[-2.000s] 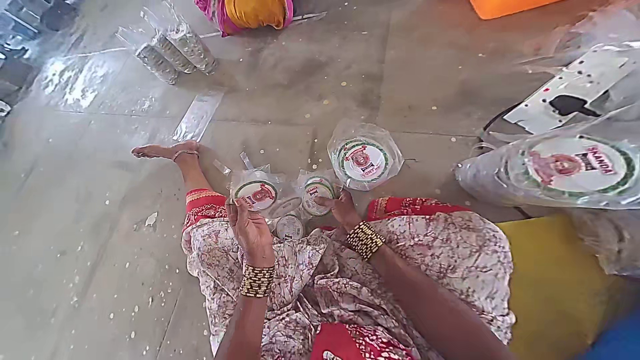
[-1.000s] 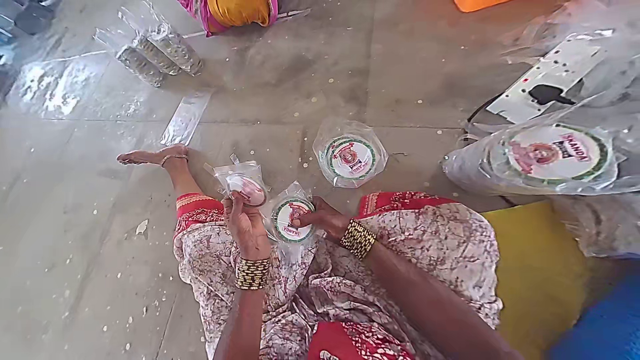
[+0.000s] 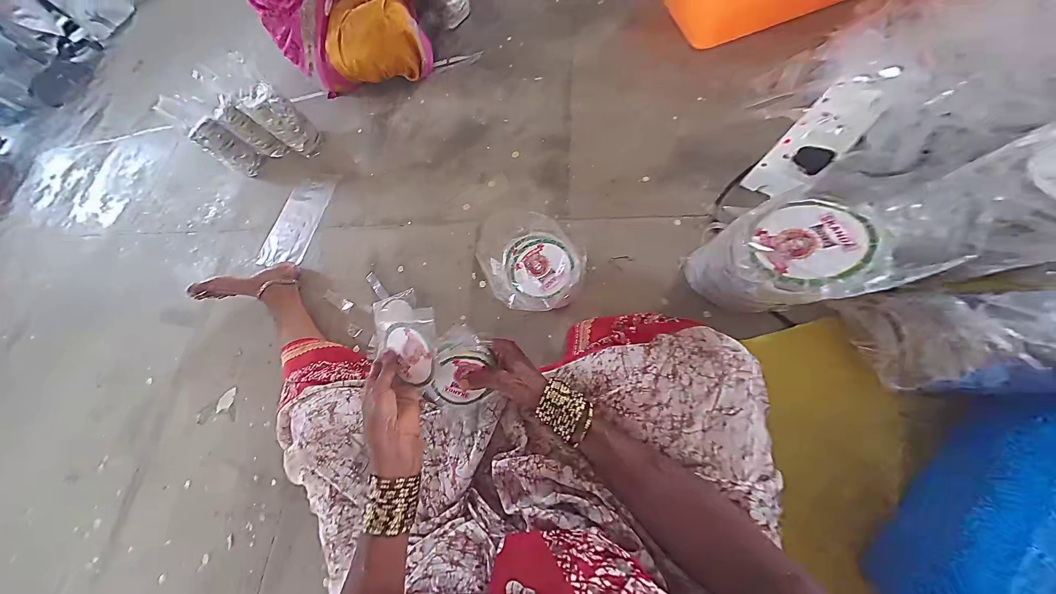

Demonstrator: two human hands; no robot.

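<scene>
My left hand [image 3: 393, 421] holds a small clear plastic packet with a round printed label [image 3: 409, 355], its fingers at the packet's lower edge. Just to the right, my right hand [image 3: 507, 375] grips a second clear packet with a round printed label [image 3: 460, 378], thumb across its face. The two packets are side by side above my lap and seem to touch or overlap. On the floor beyond my right hand lies a third, larger clear packet with a round label [image 3: 540, 266]. What is inside the packets cannot be made out.
Filled plastic packets [image 3: 254, 128] stand at the back left, near a flat plastic sleeve [image 3: 297, 223]. At right are a big clear bag with a round label [image 3: 813, 242], a white power strip [image 3: 817, 136], a yellow mat [image 3: 825, 429] and blue material [image 3: 973, 503]. An orange object [image 3: 742, 21] is at the top.
The packet in my right hand has moved left from beside the larger floor packet, up against the left hand's packet. My left hand still holds its packet.
</scene>
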